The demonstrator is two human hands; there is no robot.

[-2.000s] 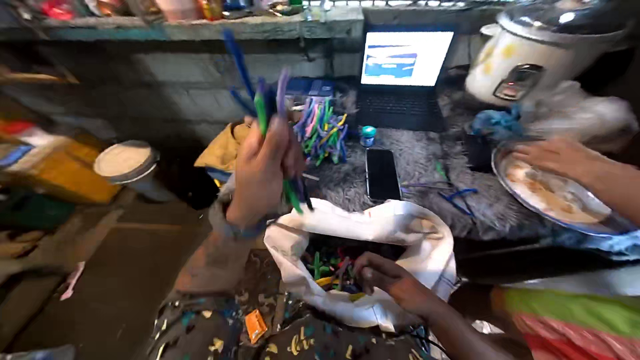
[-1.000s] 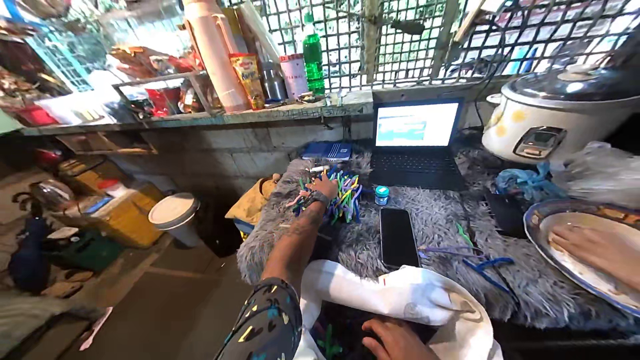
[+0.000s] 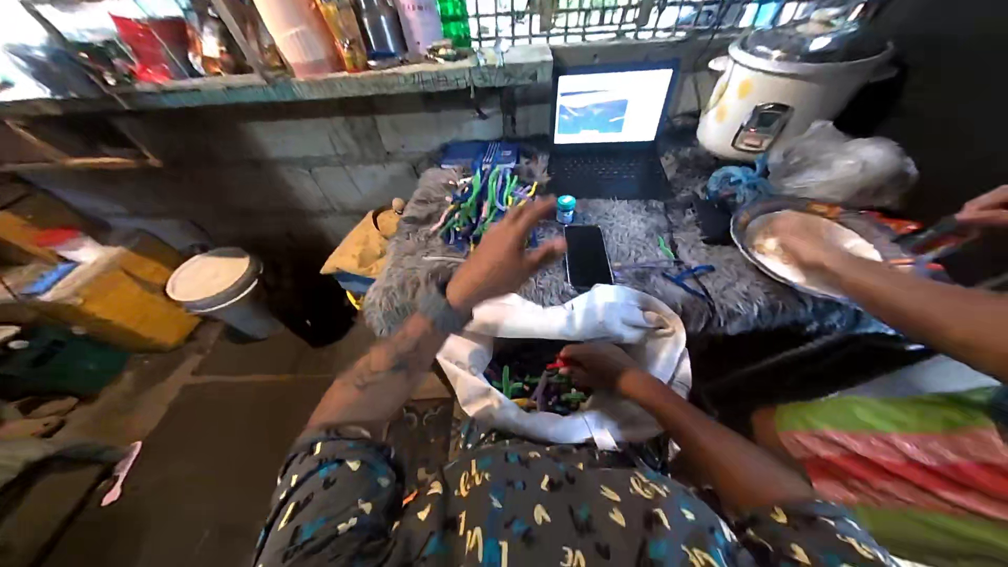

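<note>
My left hand (image 3: 504, 256) is raised with spread fingers and holds nothing, between the pile of colored fuzzy strips (image 3: 488, 201) and the white sack (image 3: 661, 370). Inside the sack's open mouth, my right hand (image 3: 594, 366) has its fingers closed on a red piece. Around it lie more strips (image 3: 551, 390) in green, purple and yellow. A dark smartphone (image 3: 588, 256) rests on the gray furry cover (image 3: 630, 228), behind the sack, with a small teal-lidded jar (image 3: 565, 209) just beyond it.
An open laptop (image 3: 610, 126) and a rice cooker (image 3: 776, 102) stand at the back. At right, another person's hands (image 3: 795, 236) are over a metal basin (image 3: 835, 295). Loose blue strips (image 3: 693, 276) lie near the sack. A lidded bucket (image 3: 216, 283) stands on the floor at left.
My left hand held a bunch of strips two seconds ago, reached to the pile on the furry cover, and is now back from it, empty. The view has swung up and back down.
</note>
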